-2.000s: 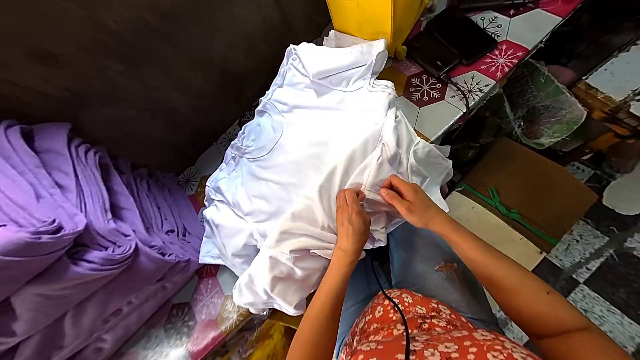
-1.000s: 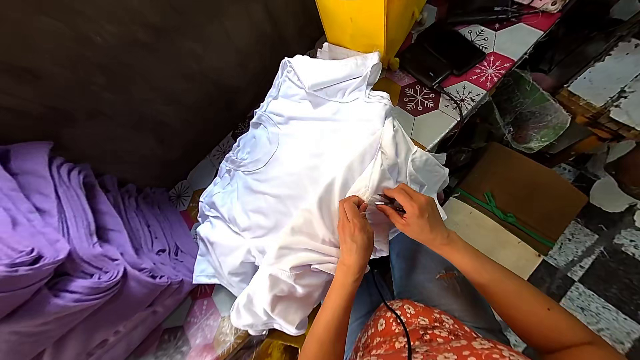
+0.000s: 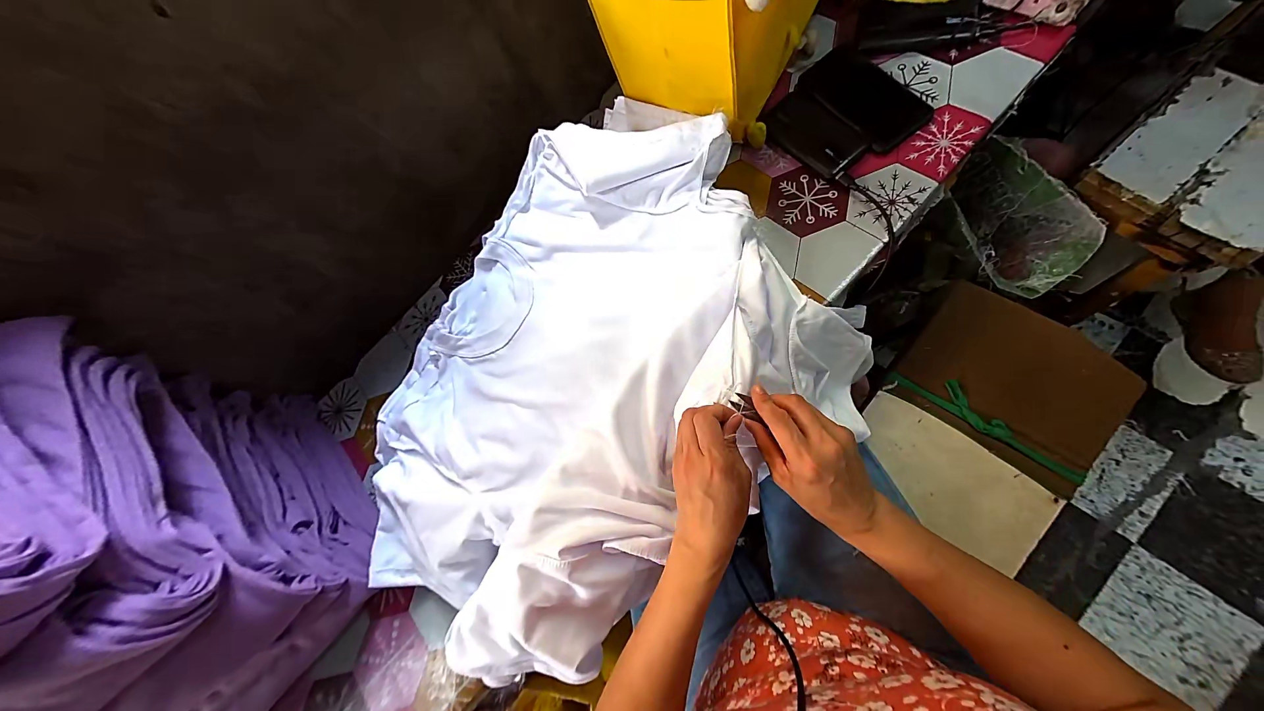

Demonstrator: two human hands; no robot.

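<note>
White shirts (image 3: 632,296) lie in a loose pile across the table and over my lap. My left hand (image 3: 713,484) pinches a seam edge of the white fabric, near the right side of the pile. Close beside it, my right hand (image 3: 815,454) holds a small pair of dark-metal snips (image 3: 746,406), whose tips point left at the pinched edge. Fine thread shows between the fingers. Most of the snips is hidden inside my right hand.
Purple fabric (image 3: 168,533) is stacked in folds at the left. Behind the shirts stands a yellow container (image 3: 681,49), with a black phone (image 3: 874,99) and cable to its right on the snowflake-patterned table cover (image 3: 810,197). A cardboard box (image 3: 1017,375) lies at the lower right.
The snips came into view in my right hand one second ago. Since then their tips have turned toward the fabric edge at my left hand, which keeps its pinch.
</note>
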